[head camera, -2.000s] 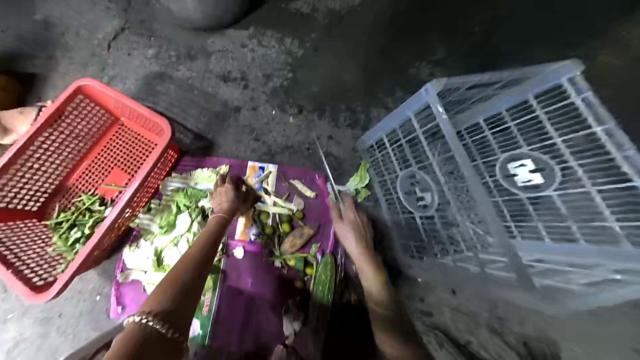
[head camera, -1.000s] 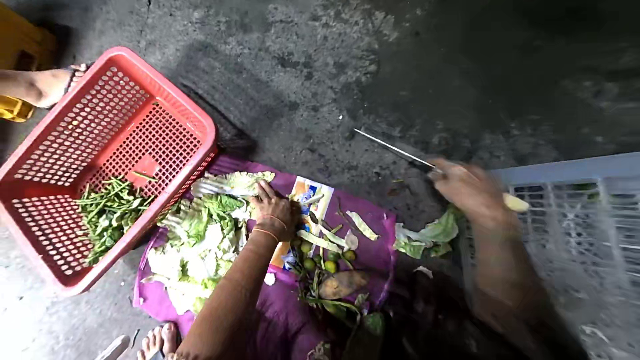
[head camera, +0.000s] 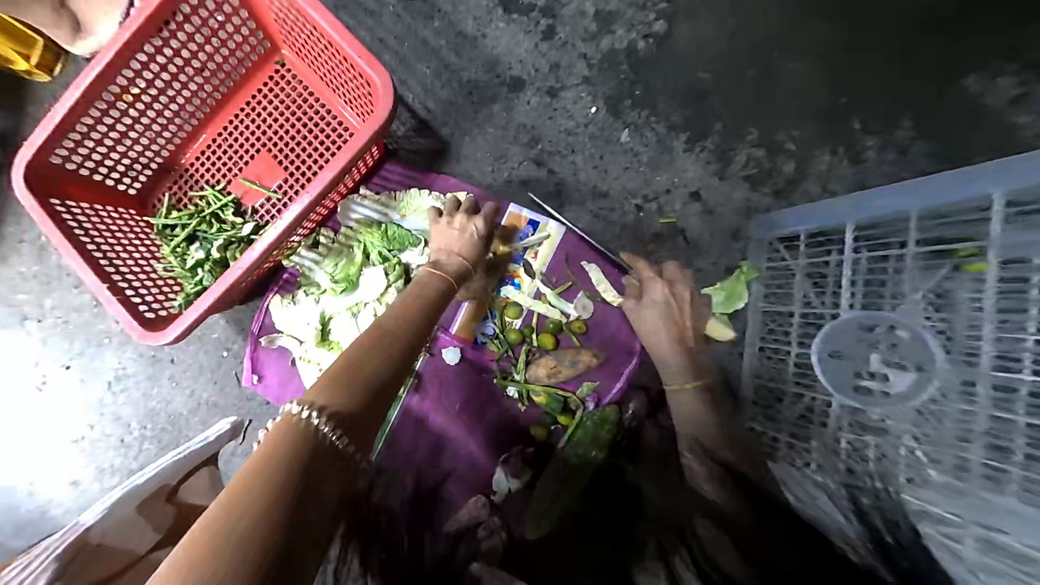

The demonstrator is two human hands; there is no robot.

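Observation:
My left hand [head camera: 461, 236] rests at the right edge of a heap of cabbage leaves [head camera: 349, 284] on a purple cloth or sack [head camera: 439, 414]; its fingers bend down, and what lies under them is hidden. My right hand [head camera: 668, 305] is closed on a knife, whose thin blade [head camera: 573, 226] points up and left over the cloth's edge. Between the hands lie pale vegetable trimmings [head camera: 532, 302], small green round fruits [head camera: 547, 340], a brown root-like vegetable [head camera: 565, 366] and a printed packet [head camera: 532, 236]. A long green gourd or cucumber [head camera: 589, 439] lies lower down.
A red perforated plastic basket [head camera: 357, 150] with green stems and leaves [head camera: 207, 236] stands at the left. A grey plastic crate [head camera: 764, 325] stands at the right, with a leaf piece [head camera: 731, 291] beside it. Another person's bare foot [head camera: 81, 24] shows at the top left.
My right hand, with the knife, has come back from beside the crate to the cloth's right edge. My left hand stays by the cabbage leaves. The view has shifted.

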